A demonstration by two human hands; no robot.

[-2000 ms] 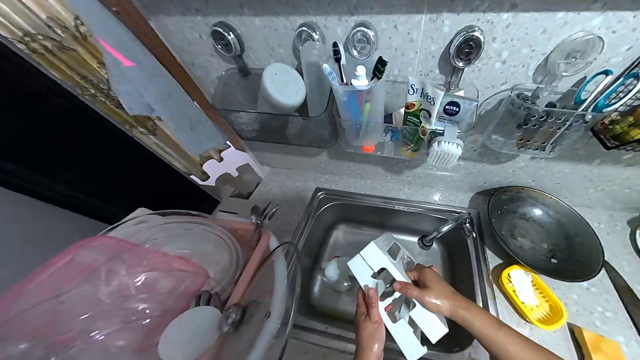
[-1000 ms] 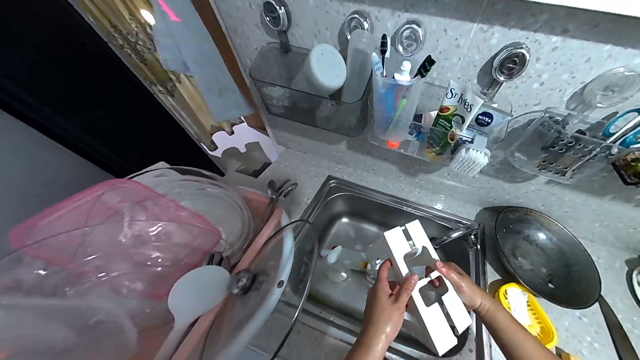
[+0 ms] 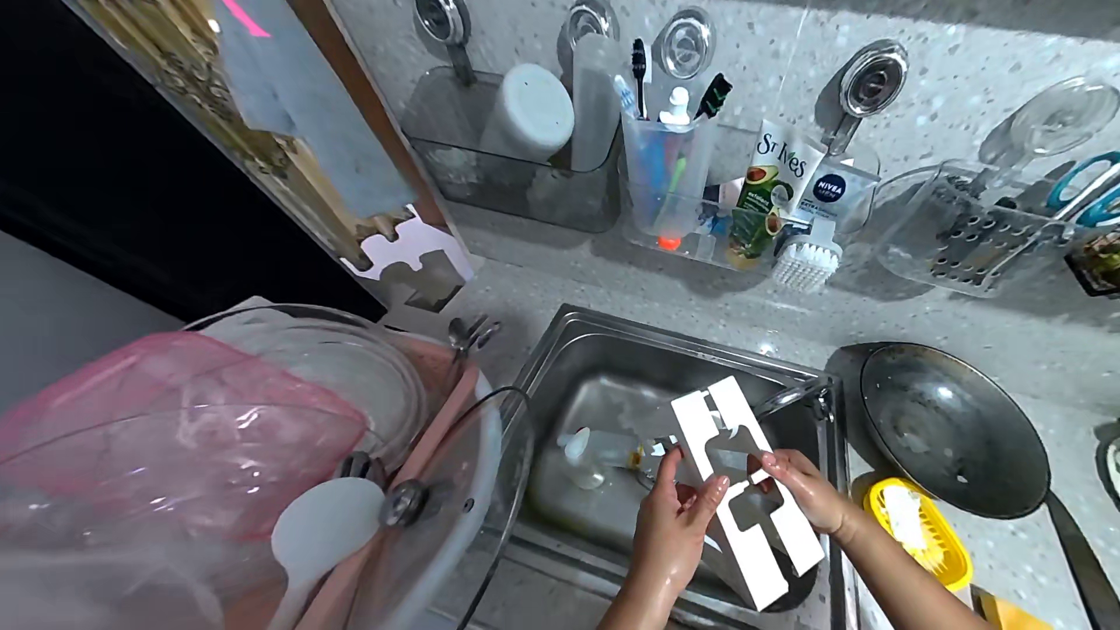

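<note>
Over the stainless steel sink [image 3: 604, 350] I hold a white plastic holder with cut-out openings [image 3: 761, 551]. My left hand [image 3: 669, 529] grips its left edge, thumb on the face. My right hand [image 3: 805, 494] grips the right edge near the middle, fingers at an opening. Both hands look wet. Behind the holder, the faucet [image 3: 792, 395] reaches over the basin from the right rim. Small clear and white items [image 3: 588, 451] lie on the sink bottom to the left of the holder, too unclear to name.
Left stands a pink dish rack [image 3: 429, 420] with a glass lid [image 3: 455, 525], white ladle [image 3: 328, 525] and pink plastic cover [image 3: 219, 420]. Right are a frying pan [image 3: 954, 429] and yellow soap dish [image 3: 949, 547]. Wall caddies hold toothbrushes [image 3: 639, 74], tubes [image 3: 774, 184] and a grater [image 3: 971, 236].
The holder has been turned from a slanted side-on pose to show its slotted face, and my left hand has shifted to its left edge. The view has swung somewhat.
</note>
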